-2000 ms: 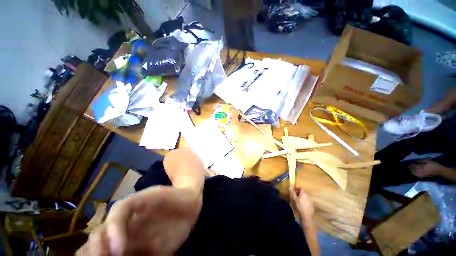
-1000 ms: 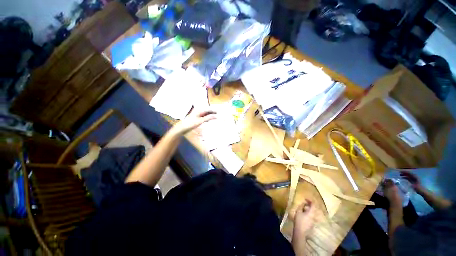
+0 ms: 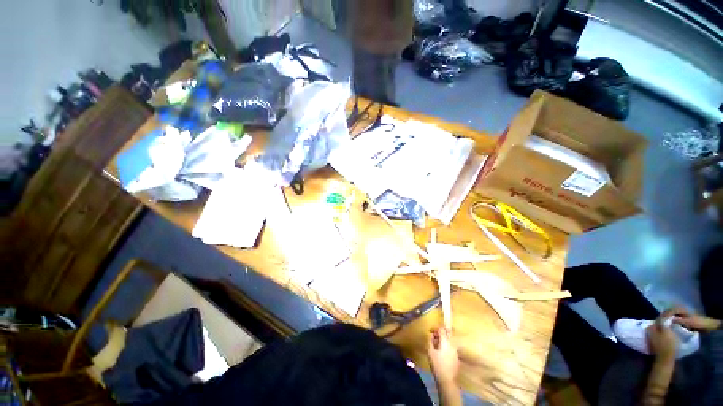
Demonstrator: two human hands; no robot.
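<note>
Tan card strips [image 3: 445, 297] lie crossed on the wooden table [image 3: 507, 366] near its right end. My right hand [image 3: 444, 358] is small and blurred at the lower end of one upright strip; whether the fingers grip it cannot be told. My left hand is out of view. Black-handled scissors [image 3: 406, 314] lie left of the strips, near my dark sleeve or body. A curved card piece [image 3: 499, 303] lies right of them. Glaring white paper sheets [image 3: 313, 238] spread to the left. A yellow tape measure [image 3: 519, 226] lies looped near the carton.
An open brown carton [image 3: 547, 186] stands at the table's far right. Printed white bags [image 3: 408, 162], a clear bag [image 3: 309, 127] and crumpled white material [image 3: 178, 162] lie across the far side. At right, a seated person's hands hold a white shoe [image 3: 634, 335]. A chair [image 3: 103, 317] is lower left.
My left hand, over the papers a second ago, has left the picture. The view has turned, and the scissors show more fully. The seated person's white item shows more clearly.
</note>
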